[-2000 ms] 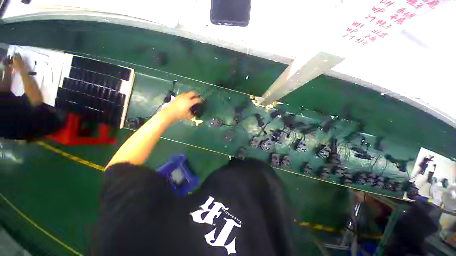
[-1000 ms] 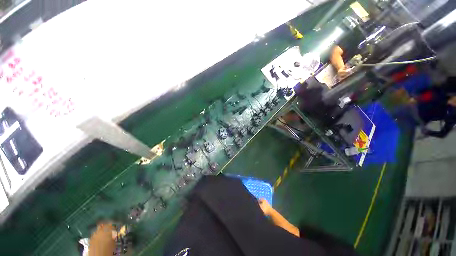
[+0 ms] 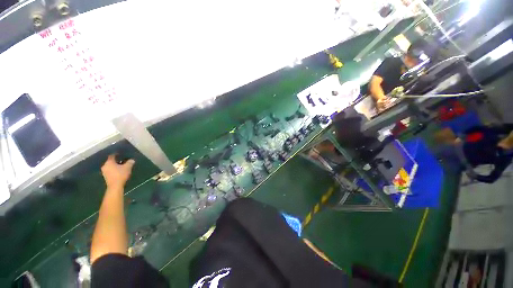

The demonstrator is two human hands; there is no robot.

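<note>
My left hand [image 3: 117, 170] is at the left, over the green strip below the shelf edge, its thumb and fingers around a small black part [image 3: 120, 161] that is mostly hidden. Black corded units [image 3: 253, 154] lie along the green bench [image 3: 185, 239], with thin leads among them. A white cloth [image 3: 84, 269] lies near my left forearm. My right hand is not visible; only a sliver of the right forearm shows beside my dark shirt.
A white shelf [image 3: 197, 45] with a phone [image 3: 31, 129] spans the top, and a pale post [image 3: 143, 143] slants to the bench. A white sheet [image 3: 323, 95] bears black pieces. A blue stool [image 3: 292, 224] is below the bench. People [image 3: 388, 79] are at the right.
The view has swung to the right. My left hand has moved from the bench by the cloth up towards the shelf edge. My right hand, seen at the blue stool earlier, is out of sight.
</note>
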